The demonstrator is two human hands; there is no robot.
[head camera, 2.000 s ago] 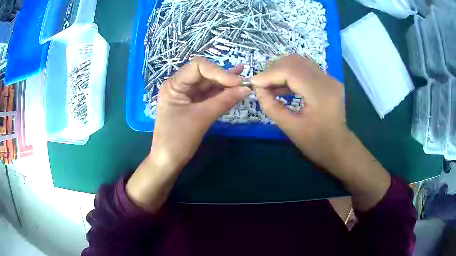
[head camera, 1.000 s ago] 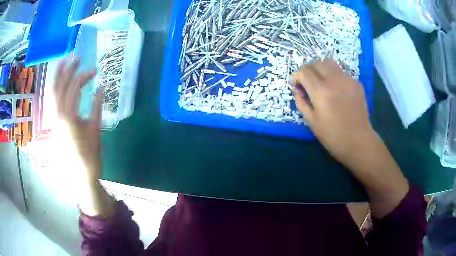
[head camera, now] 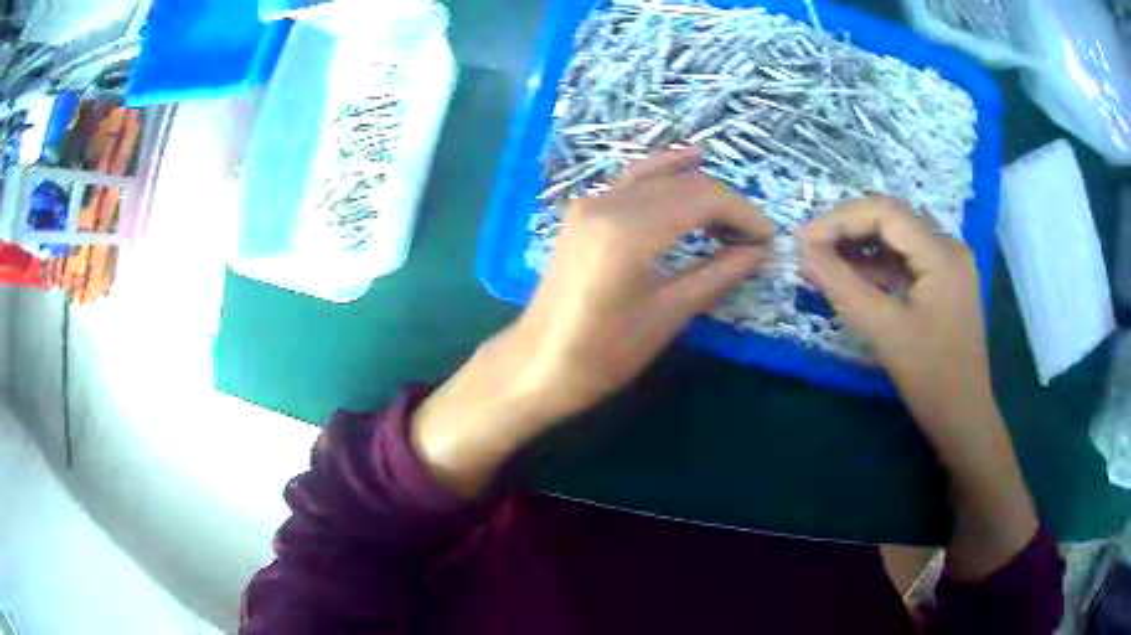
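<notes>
The blue parts tray point(head camera: 506, 236) holds a heap of thin metal pins point(head camera: 707, 75) at its far left and small white plastic pieces point(head camera: 924, 137) at its right and near side. My left hand point(head camera: 633, 279) and my right hand point(head camera: 912, 298) are over the near part of the tray, thumbs and index fingertips pinched and facing each other with a small gap. Something small and pale seems to be between the fingertips, but it is blurred and I cannot tell which hand holds it. The clear plastic box point(head camera: 428, 149) left of the tray holds slim metal pieces point(head camera: 362, 168).
An empty blue tray point(head camera: 205, 50) lies at the far left, beside racks with orange items point(head camera: 99, 199). A white sheet or pad point(head camera: 1057, 261) lies right of the tray. Clear plastic bags point(head camera: 1073, 62) are at the upper right. The dark green bench top point(head camera: 298, 354) ends at its near edge.
My left hand has moved from beside the clear box to over the tray, facing my right hand. The camera view has shifted, so the bench things appear farther right.
</notes>
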